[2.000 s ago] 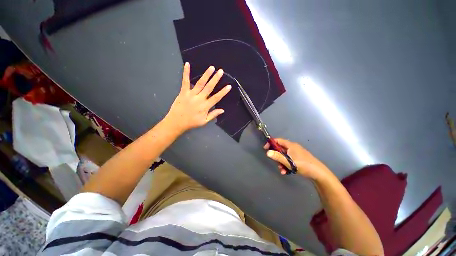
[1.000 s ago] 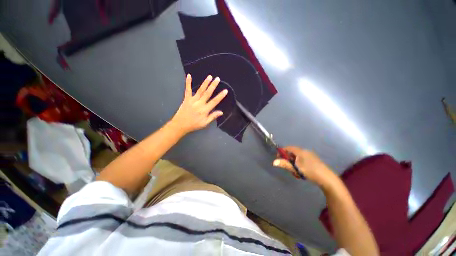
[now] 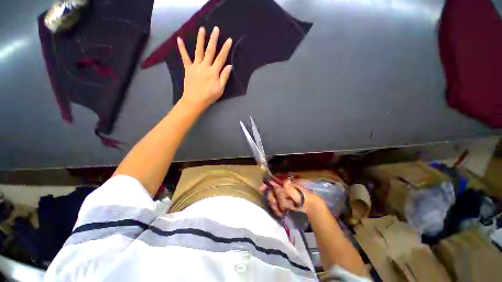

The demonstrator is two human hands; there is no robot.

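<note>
The dark purple-black marked fabric remnant (image 3: 258, 36) lies on the grey cutting table, with a maroon edge at its left and a curved notch at its lower right. A faint pale curve shows on it. My left hand (image 3: 202, 80) lies flat on it with fingers spread, gripping nothing. My right hand (image 3: 286, 199) holds the tailor's shears (image 3: 258, 148) by the handles, off the fabric near the table's front edge. The blades are slightly apart and point up toward the table, with nothing visible between them.
Another dark marked fabric piece (image 3: 93, 60) with maroon scraps lies at the left, under a tan and silvery cloth weight (image 3: 65, 15). Maroon cut panels (image 3: 474, 60) lie at the far right. Cartons (image 3: 413, 184), brown paper (image 3: 393, 248) and plastic bags sit below the table edge.
The view has swung, and the remnant is turned on the table. The shears have left the cloth and moved back near my body, blades parted. My left hand still lies on the remnant.
</note>
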